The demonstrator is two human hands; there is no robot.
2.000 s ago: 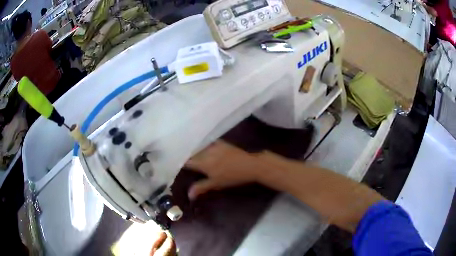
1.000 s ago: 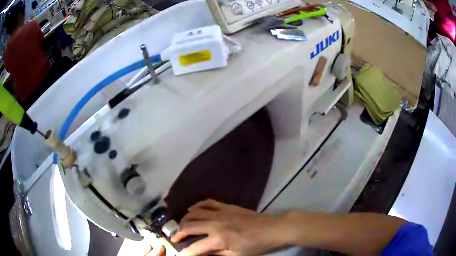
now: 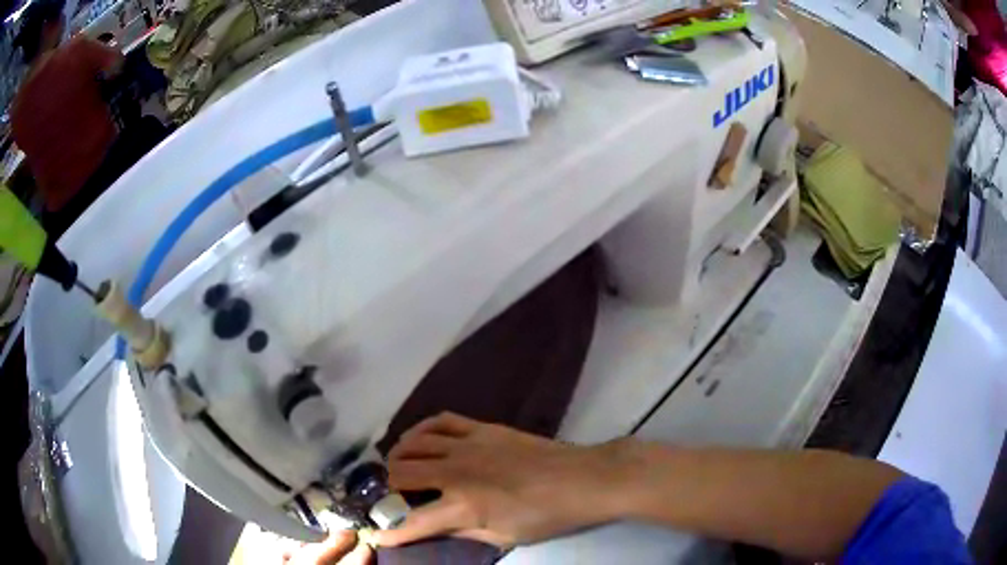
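Observation:
The dark brown-black fabric panel [image 3: 517, 359] lies on the machine bed, under the arm. My right hand [image 3: 475, 482] rests on it palm down beside the machine head, thumb and fingers spread, some fingertips hidden behind the head's knob. My left hand [image 3: 334, 548] is cut off by the bottom edge; only its fingers show under the bright lamp, close to my right thumb. The pale cream piece [image 3: 258, 547] shows beside my left fingers, overexposed and partly cut off. The needle and presser foot area is hidden by the head and fingers.
The off-white JUKI machine arm [image 3: 530, 221] crosses the view. A green-handled screwdriver [image 3: 24, 234] stands at its left end. A white box [image 3: 458, 102] and a green-handled tool [image 3: 701, 28] lie on top. Folded olive cloth [image 3: 848, 208] lies right. A person [image 3: 69, 116] is behind.
My right hand has come from under the arm to beside the needle area, then shifted slightly. My left fingers are close to my right thumb. The view has shifted nearer the machine.

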